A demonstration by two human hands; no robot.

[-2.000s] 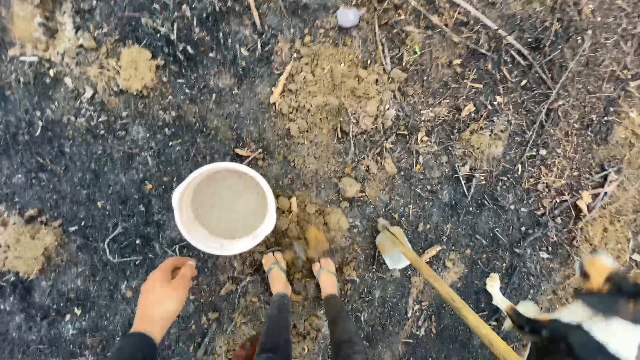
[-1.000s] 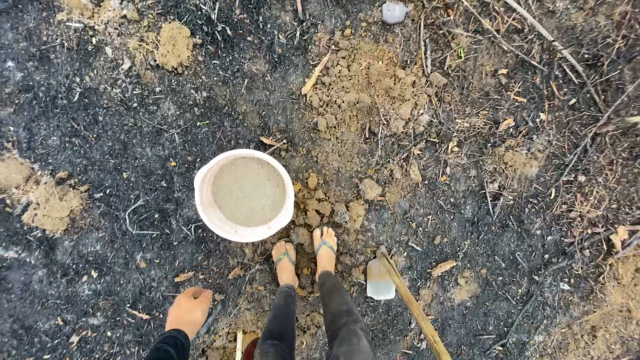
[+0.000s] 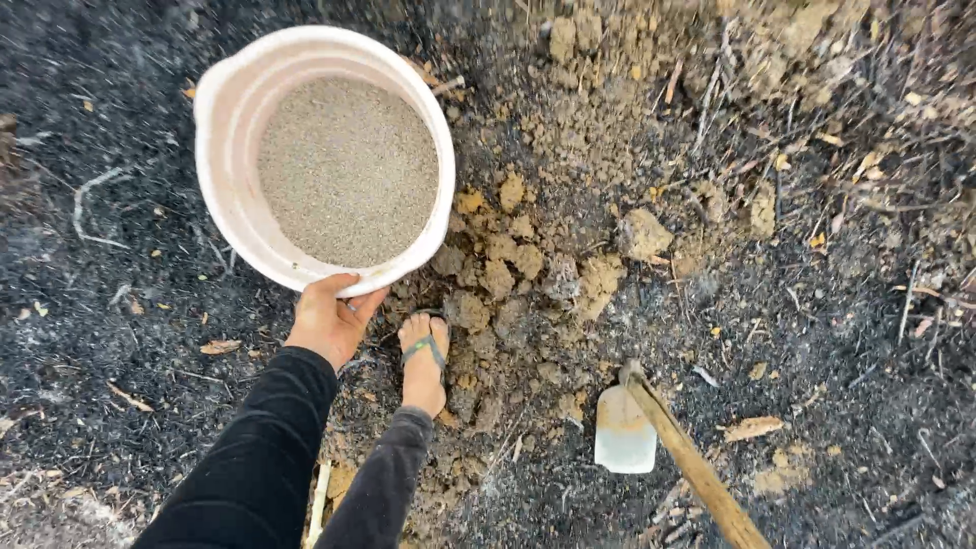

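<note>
A round white plastic tub holds grey-brown granular material, filling its bottom. My left hand grips the tub's near rim, thumb and fingers around the edge. Right of my foot, a hoe with a pale metal blade and a wooden handle reaches down to the lower edge of the view. The handle's far end is out of view, and so is my right hand.
One foot in a flip-flop stands just below the tub, beside loose clods of brown soil. Dark charred ground lies around. Twigs and dry roots are scattered at the upper right.
My left hand, earlier below the tub and apart from it, has taken hold of its rim. Two feet showed before; one shows now. The dog at the lower right two seconds ago is out of view.
</note>
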